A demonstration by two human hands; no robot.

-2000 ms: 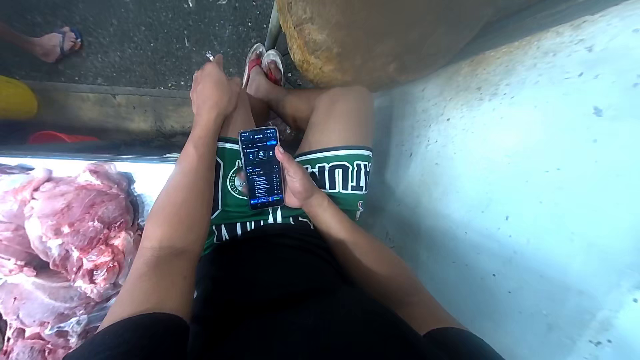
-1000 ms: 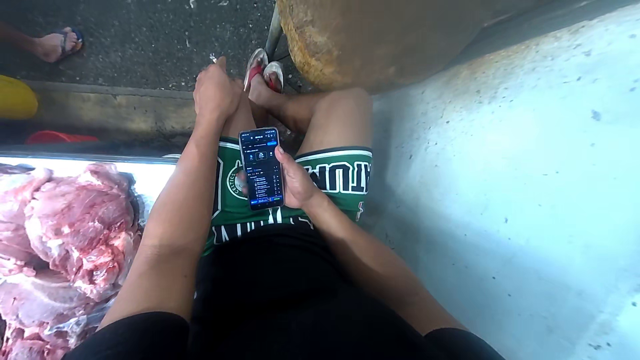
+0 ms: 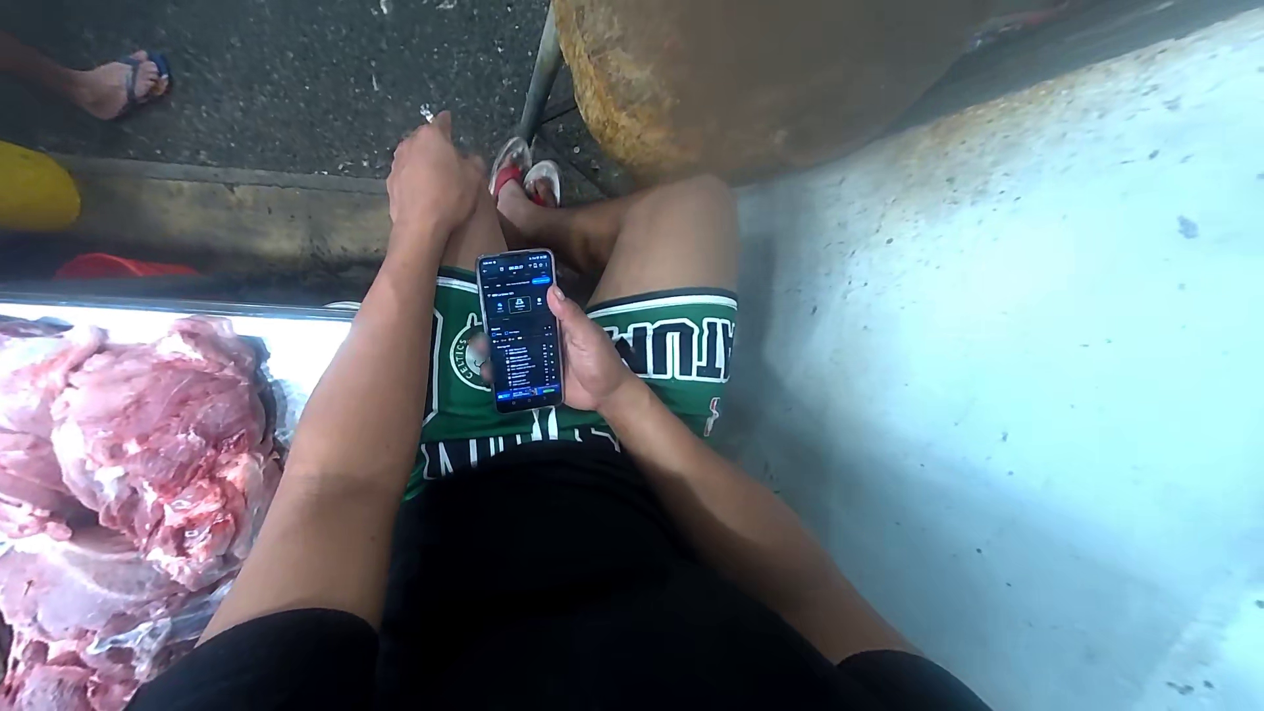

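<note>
My right hand (image 3: 590,357) holds a smartphone (image 3: 520,331) with a dark, lit screen upright over my lap, thumb along its right edge and fingertips showing at the left edge. My left hand (image 3: 432,176) is by my left knee, with a small whitish thing, apparently a cigarette (image 3: 428,115), sticking out at its fingers. Beneath the phone are my green shorts (image 3: 662,346) with white lettering. Large pieces of raw meat (image 3: 163,425) lie on a white surface (image 3: 301,365) left of my left forearm, some with clear plastic on them.
A pale, stained surface (image 3: 1007,395) fills the right side. A worn brown rounded object (image 3: 681,89) stands beyond my right knee, near a metal leg (image 3: 539,74). Across the dark pavement (image 3: 296,79) is another person's foot in a flip-flop (image 3: 128,84). Yellow (image 3: 35,188) and red (image 3: 123,266) objects sit at left.
</note>
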